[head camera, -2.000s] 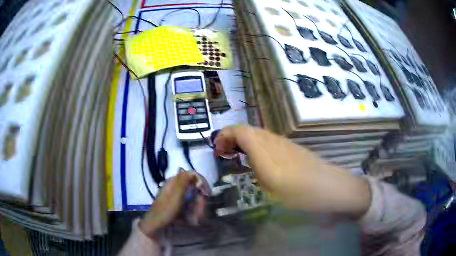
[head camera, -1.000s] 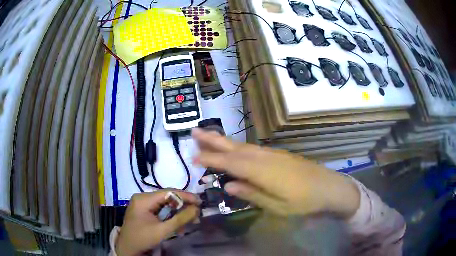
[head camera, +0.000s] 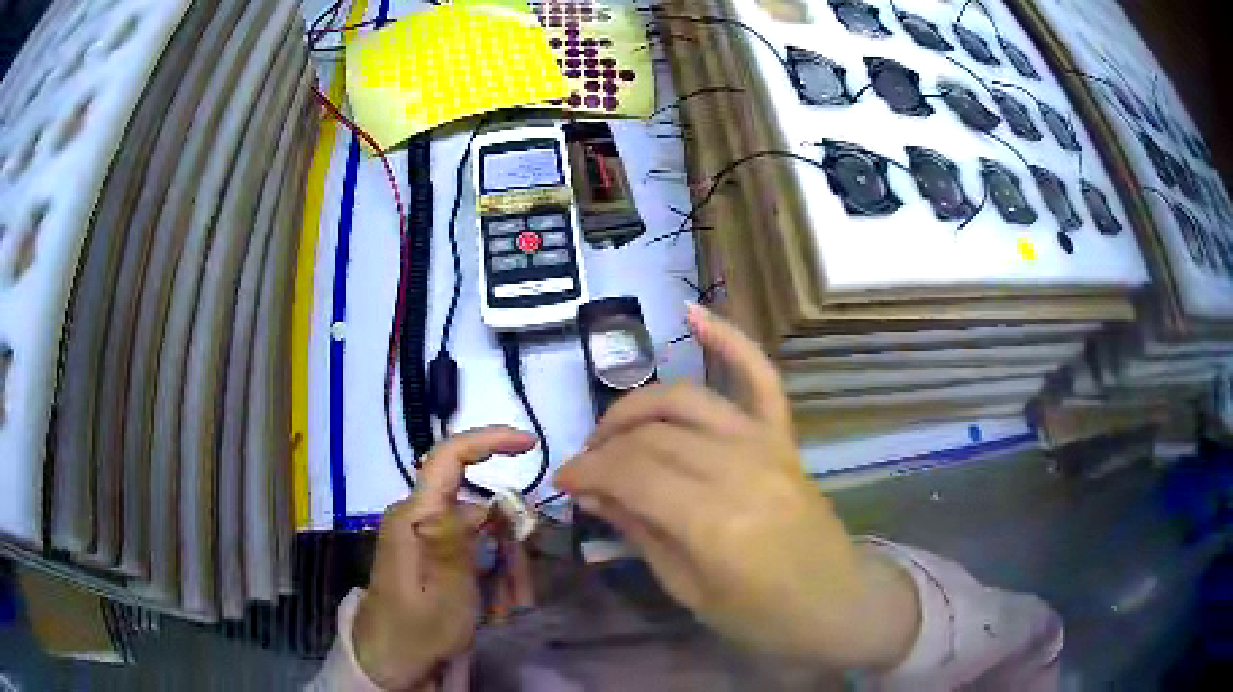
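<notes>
My left hand (head camera: 440, 561) is at the front edge of the bench and holds a small pale clip or plug (head camera: 514, 514) with reddish wires under it. My right hand (head camera: 717, 500) is just right of it, its thumb and fingertips together beside the clip at a thin dark lead; its index finger points up. A dark strip with a pale round window (head camera: 622, 354) lies beyond my right hand. The white handheld meter (head camera: 529, 243) lies face up behind the hands. The test fixture is mostly hidden below my right hand.
Stacked foam trays (head camera: 176, 311) stand on the left. On the right, a tray (head camera: 933, 270) holds rows of dark fans (head camera: 859, 176). A yellow label sheet (head camera: 453, 68), a dark box (head camera: 603, 183) and a coiled black cable (head camera: 417, 298) lie around the meter.
My right hand has moved from above the dark strip and fixture down to the clip in my left hand, and the round window now shows. The view has shifted slightly.
</notes>
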